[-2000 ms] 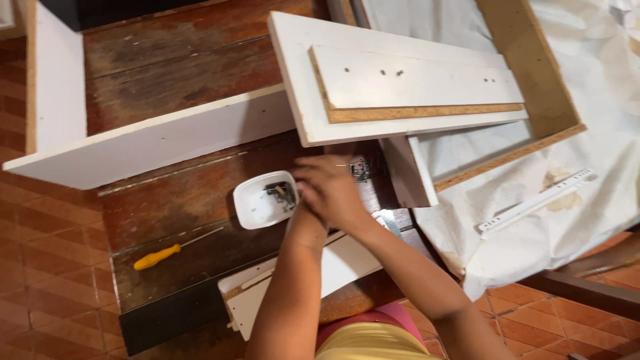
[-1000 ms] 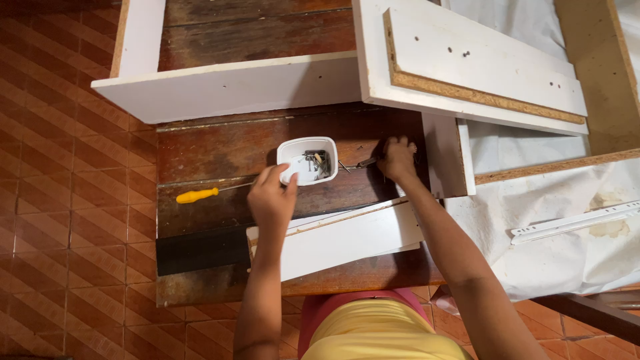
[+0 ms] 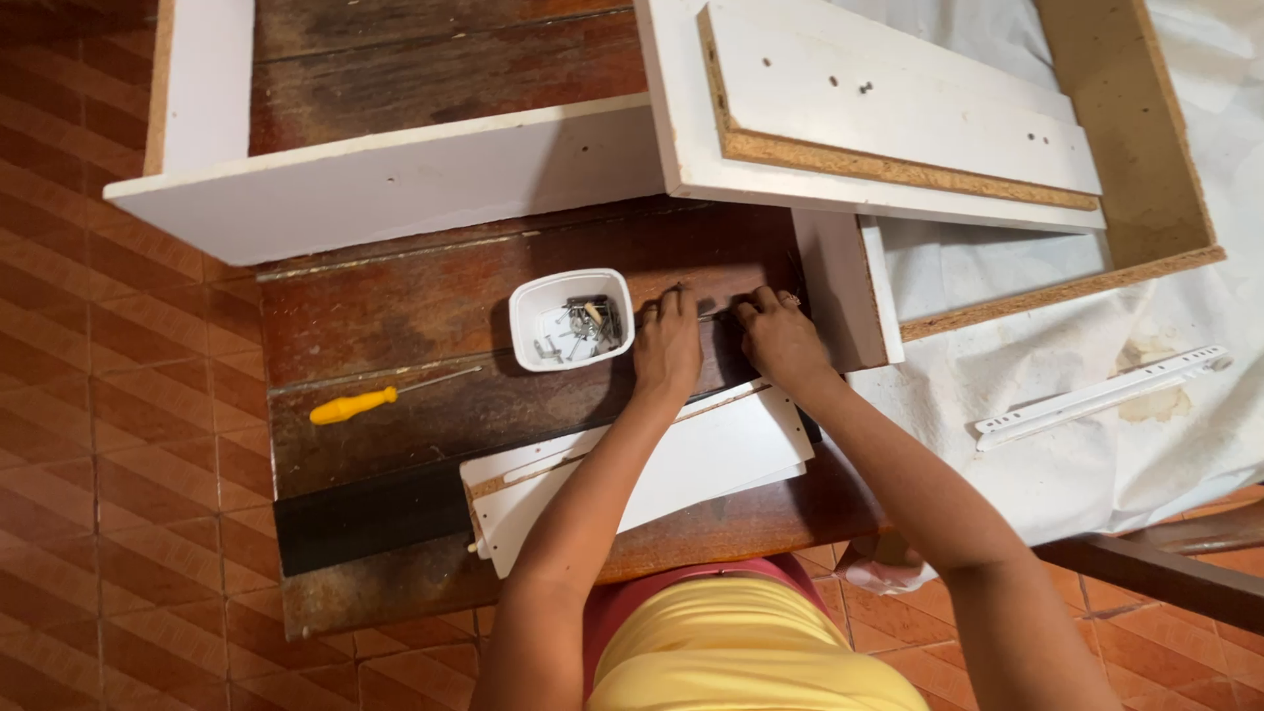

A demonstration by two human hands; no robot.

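Observation:
On the dark wooden table (image 3: 395, 316), my left hand (image 3: 670, 346) rests just right of a white plastic tub (image 3: 523, 326) of screws (image 3: 583, 321). My right hand (image 3: 780, 331) is further right, near an upright white board (image 3: 839, 276). Between the fingertips of both hands lies a small thin dark item (image 3: 713, 315), too small to name; whether either hand grips it cannot be told. A screwdriver with a yellow handle (image 3: 353, 406) lies left of the tub. Below my hands are stacked white panels (image 3: 711, 444) and a black strip (image 3: 375, 513).
A white board frame (image 3: 395, 188) stands at the back left. White panels (image 3: 889, 109) with raw chipboard edges lie across another frame (image 3: 1066, 296) at the right. A white metal drawer slide (image 3: 1101, 395) rests on a white cloth (image 3: 1047, 484). A dark wooden bar (image 3: 1165, 578) is at lower right.
My left hand has moved from the tub's lower left edge to its right side, close to my right hand. Two seconds ago both hands were together beside the tub.

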